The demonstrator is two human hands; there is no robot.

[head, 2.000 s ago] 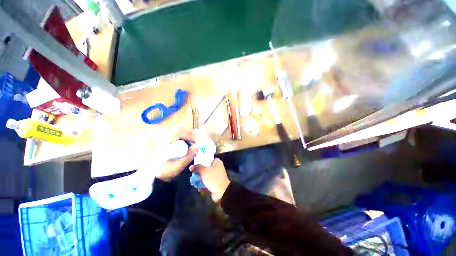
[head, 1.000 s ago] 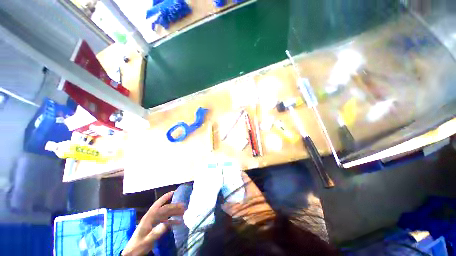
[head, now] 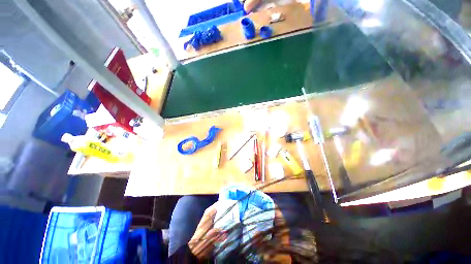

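Observation:
A pale-blue moulded part (head: 244,209) with a hollow upper end is held low in front of me, below the bench's front edge. My left hand (head: 205,233) holds its left side, fingers bent around it. My right hand (head: 279,240) is at its right side, dark and partly hidden by blurred strands that cross the part and both hands. The part's lower end is hidden too.
On the bench (head: 150,178) lie a blue loop (head: 198,142), thin sticks, a red-and-black tool (head: 256,160), a yellow tool (head: 291,162) and a black-handled hammer (head: 311,183). A clear screen stands right. A green conveyor (head: 237,77) lies behind; a blue crate (head: 85,237) stands lower left.
The bench and conveyor show lower and more fully. My left hand, spread beside the part a second ago, now holds it. The part's hollow end now faces up more.

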